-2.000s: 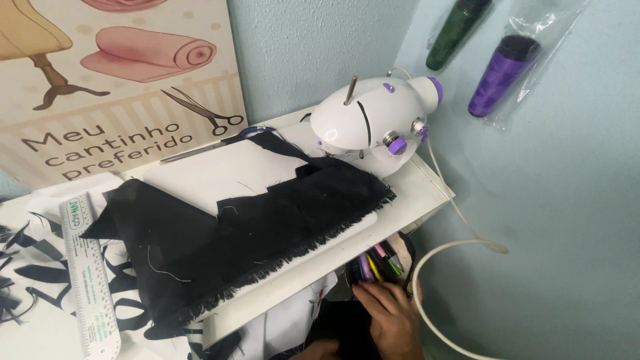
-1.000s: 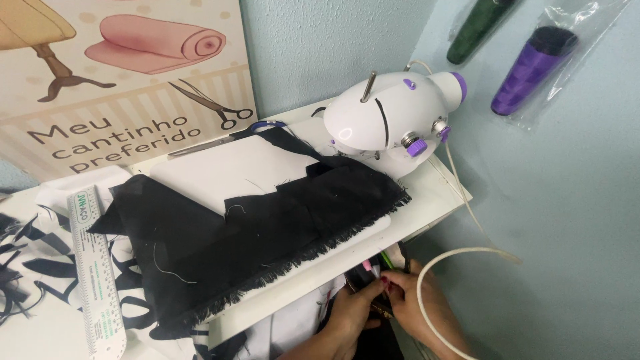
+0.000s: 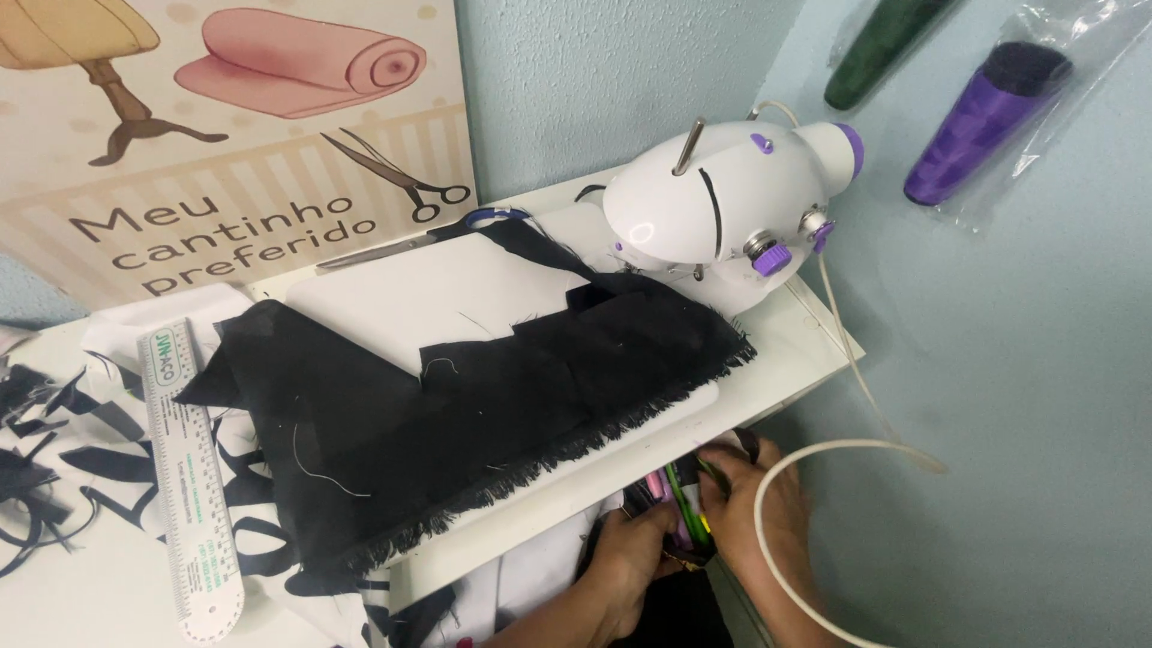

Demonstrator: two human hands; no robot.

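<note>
Below the front edge of the white table, my left hand [image 3: 630, 549] is at the near side of an open pouch of pens and markers [image 3: 679, 504], its fingers curled at the rim. My right hand [image 3: 751, 499] is at the pouch's right side, thumb and fingers over its opening; part of both hands' fingers is hidden. Above them on the table lies a black fabric piece with a frayed edge [image 3: 504, 405], partly under the needle end of a small white sewing machine [image 3: 720, 198]. Scissors [image 3: 423, 238] with blue-lined handles rest behind the fabric.
A ruler [image 3: 189, 486] and black-and-white fabric scraps [image 3: 99, 450] lie at the left. A white cable [image 3: 765, 531] loops in front of my right forearm. A decorated sign [image 3: 234, 153] leans on the wall. Purple [image 3: 985, 126] and green [image 3: 877, 54] thread cones hang at the upper right.
Two seconds ago one hand was over the pouch and the other mostly out of view; now both are at it. The pens show more plainly between my hands.
</note>
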